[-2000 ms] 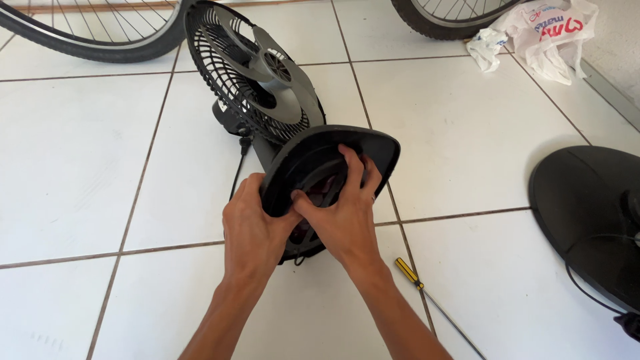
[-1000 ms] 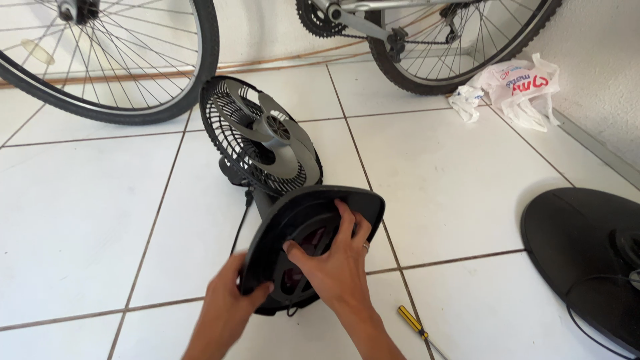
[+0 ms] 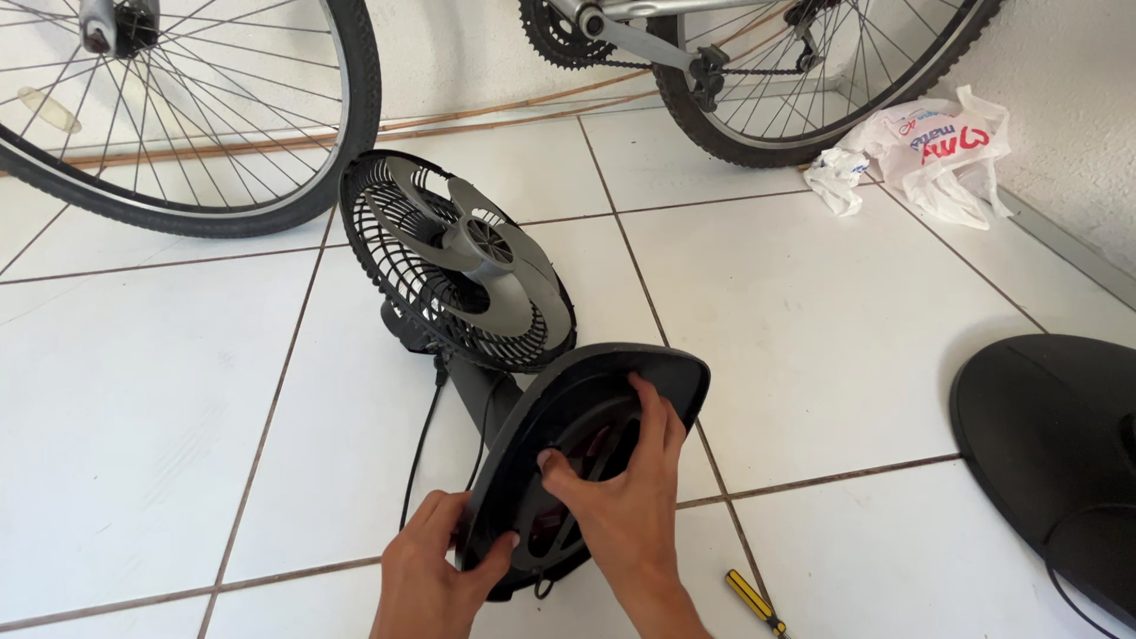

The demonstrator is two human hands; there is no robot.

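A fan lies on the tiled floor, its grey blades exposed in the black rear grille and its dark neck running down to the base. The hollow underside of the black fan base faces me, tilted. My left hand grips the lower left rim, thumb inside and fingers behind. My right hand reaches into the underside, thumb and fingertips spread against its inner parts. A yellow-and-black screwdriver lies on the floor right of my right hand, its tip out of view.
Two bicycle wheels, the left one close to the grille and the right one, stand by the wall. A white plastic bag lies near the right wall. Another round black base with a cable lies at right. The fan's power cord trails behind the base.
My left hand has moved down along the base rim, away from my right hand. My right thumb has shifted within the underside. The view has tilted up, showing more of the bicycle.
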